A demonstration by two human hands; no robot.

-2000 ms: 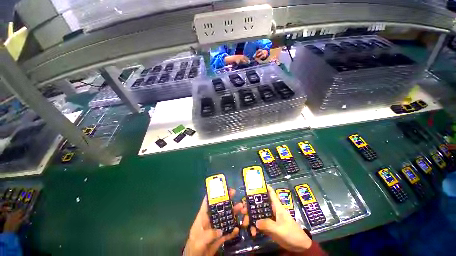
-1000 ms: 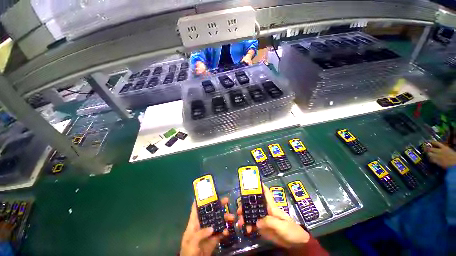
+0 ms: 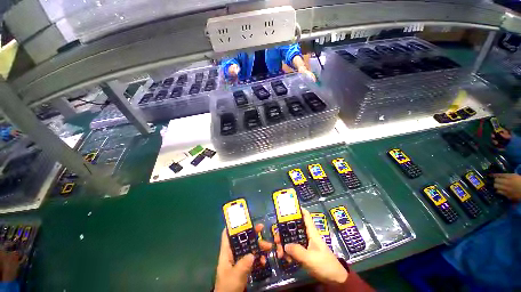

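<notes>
My left hand [image 3: 235,268] holds a black and yellow keypad phone [image 3: 237,215] upright, its screen lit white, my thumb on the lower keys. My right hand [image 3: 313,255] holds a second such phone [image 3: 287,206], also lit white, my thumb on its keypad. The phones are side by side above a clear tray [image 3: 394,234] on the green bench. The tray holds three phones in its back row and several in its front row, partly hidden by my hands and the held phones.
Stacked clear trays [image 3: 274,134] with black units stand behind on a white strip [image 3: 185,137]. Small black and green pieces [image 3: 196,150] lie there. At right is another phone tray [image 3: 451,228] with a coworker's hands. A metal shelf with a power strip [image 3: 251,29] crosses above. A person in blue is opposite.
The view has shifted. My thumbs have moved onto the keypads of both held phones. The coworker at right now holds up a phone. The person opposite has moved their arms.
</notes>
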